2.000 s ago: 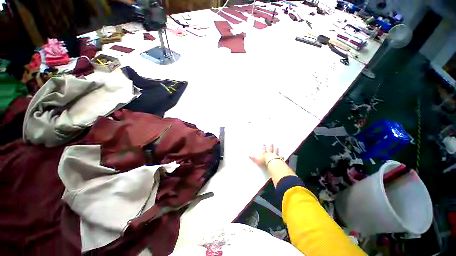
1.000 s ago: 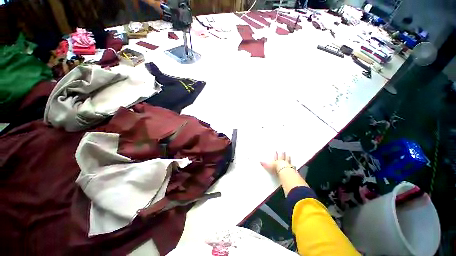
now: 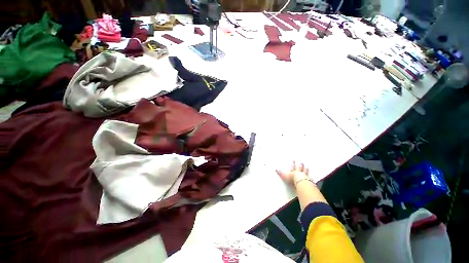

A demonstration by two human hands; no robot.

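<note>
My right hand [image 3: 296,175] lies palm down on the white tabletop [image 3: 267,110], fingers spread and holding nothing, near the table's right edge. My left hand is not in view. A large heap of dark red leather [image 3: 46,159] lies at the left. A beige-grey flap [image 3: 136,180] is folded over it, and a crumpled beige-grey piece [image 3: 121,82] lies behind. A black piece with yellow marks [image 3: 198,88] is beside that. A narrow dark strip [image 3: 251,148] stands out at the heap's right edge. My hand touches none of them.
A cutting machine [image 3: 208,50] stands behind the heap. A maroon piece [image 3: 278,45] and tools [image 3: 361,62] lie farther back. Green cloth [image 3: 38,54] and a pink bundle [image 3: 108,28] are at the far left. A white bucket [image 3: 383,241] and blue crate [image 3: 421,182] stand on the floor at right.
The camera view has turned left, so the heap, machine and table shift rightward in the picture. My right hand stays flat on the tabletop. The leather heap shows no clear change.
</note>
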